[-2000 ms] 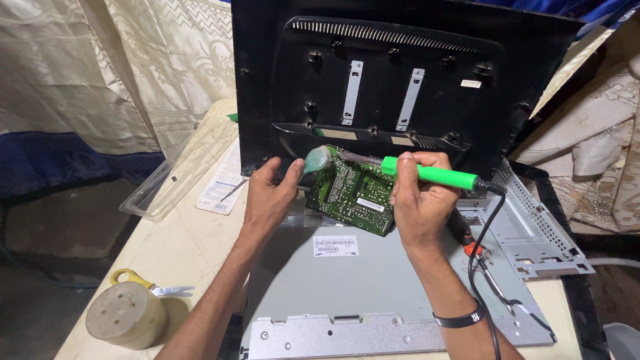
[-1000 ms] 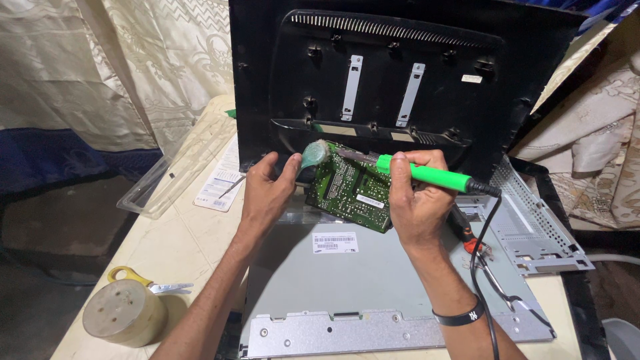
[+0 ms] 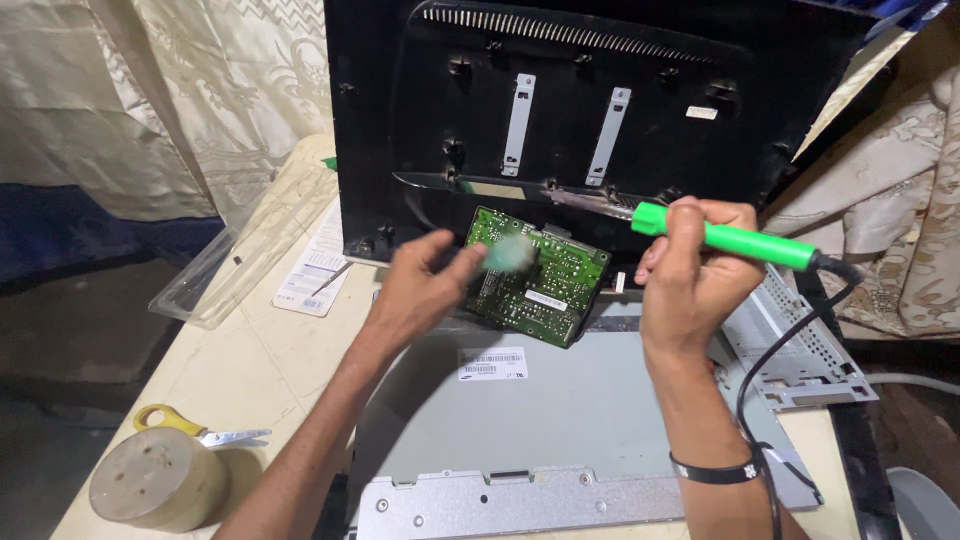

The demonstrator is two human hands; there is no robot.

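Note:
My right hand (image 3: 694,277) grips a green-handled soldering iron (image 3: 731,238), its metal shaft pointing left above the circuit board and clear of it. My left hand (image 3: 431,281) holds a small blurred teal object with a whitish end (image 3: 511,253) between thumb and finger, over the upper left of the board; its kind cannot be told. The green circuit board (image 3: 555,281) leans tilted with its solder side up, at the back edge of a grey metal display panel (image 3: 525,420). Behind it stands the black plastic monitor back cover (image 3: 570,135).
Yellow-handled scissors (image 3: 169,420) and a round translucent container (image 3: 150,480) stand at the near left. A clear plastic tray (image 3: 225,262) and a printed card (image 3: 311,270) lie farther back. At right are a perforated metal bracket (image 3: 799,337) and the iron's black cord (image 3: 776,345).
The soldering iron and my right hand have moved away from the board, toward the right. The board shows more fully, and my left hand with the teal object has shifted over it.

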